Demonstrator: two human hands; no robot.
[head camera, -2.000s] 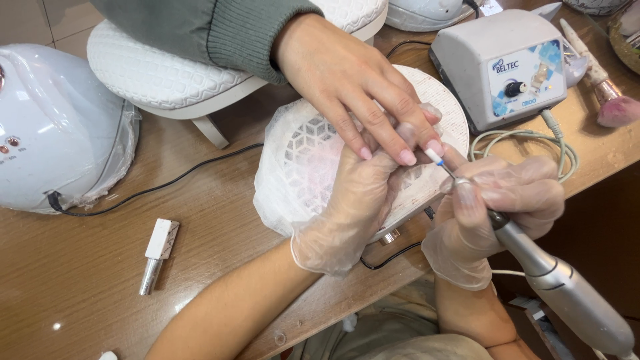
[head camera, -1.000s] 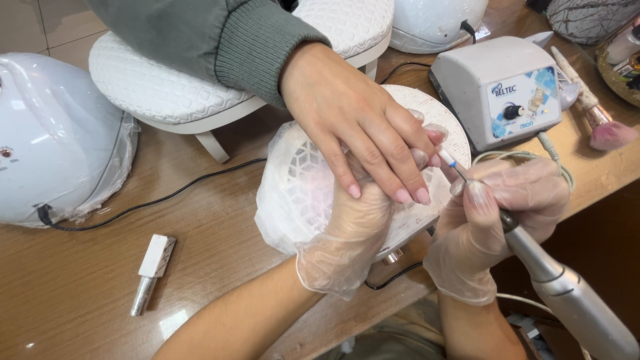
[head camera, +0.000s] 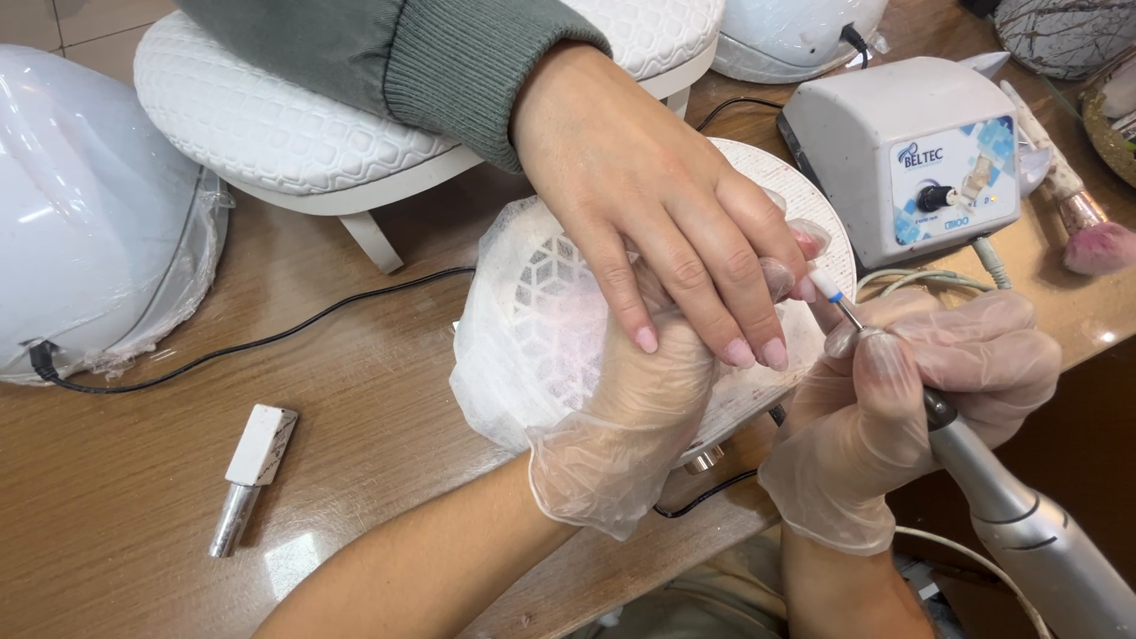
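Note:
My left hand (head camera: 661, 390), in a clear glove, holds the fingers of another person's hand (head camera: 657, 195) from below; part of my grip is hidden under it. That person's sleeve is green with a ribbed cuff. My right hand (head camera: 914, 382), also gloved, grips a silver electric nail drill handpiece (head camera: 1034, 524) near its front end. The white bit with a blue band (head camera: 827, 286) is at a fingertip of the other person's hand. Under the hands lies a round white nail dust collector (head camera: 821, 222), with a honeycomb-like grille and a white mesh cover (head camera: 501, 355).
The drill's control box (head camera: 852, 151) stands at the upper right beside a pink brush (head camera: 1100, 247). A quilted white armrest (head camera: 293, 133) is behind, and a plastic-wrapped nail lamp (head camera: 89, 204) at left. A small bottle with a white and silver body (head camera: 248, 470) lies on the wooden table. Black cables cross it.
The other person's hand has turned, its fingers shifting within my left hand. The drill bit has moved from across the nails to the side of a fingertip.

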